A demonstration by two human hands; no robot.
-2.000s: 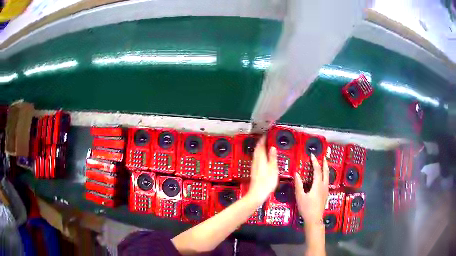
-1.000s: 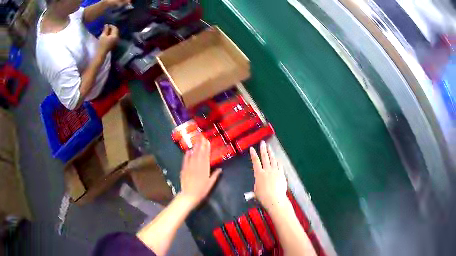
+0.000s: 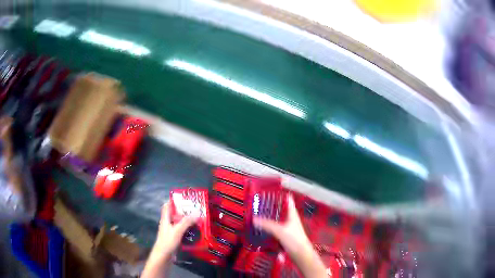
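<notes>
My left hand holds a red radio, keypad side up, its dark round speaker near my fingers. My right hand holds another red radio, keypad side up, above the bench. Between them is a column of red radios on edge. More red radios lie face up to the right, blurred. The picture is blurred, so finger contact is only partly clear.
A brown carton stands at the left with purple cells beside it. Red radios lie next to it. The green belt runs beyond the pale rail. A blue bin is at lower left.
The view has swung back from the carton end towards the radio rows. Both hands, empty and spread near the radios by the carton a second ago, now each hold a radio.
</notes>
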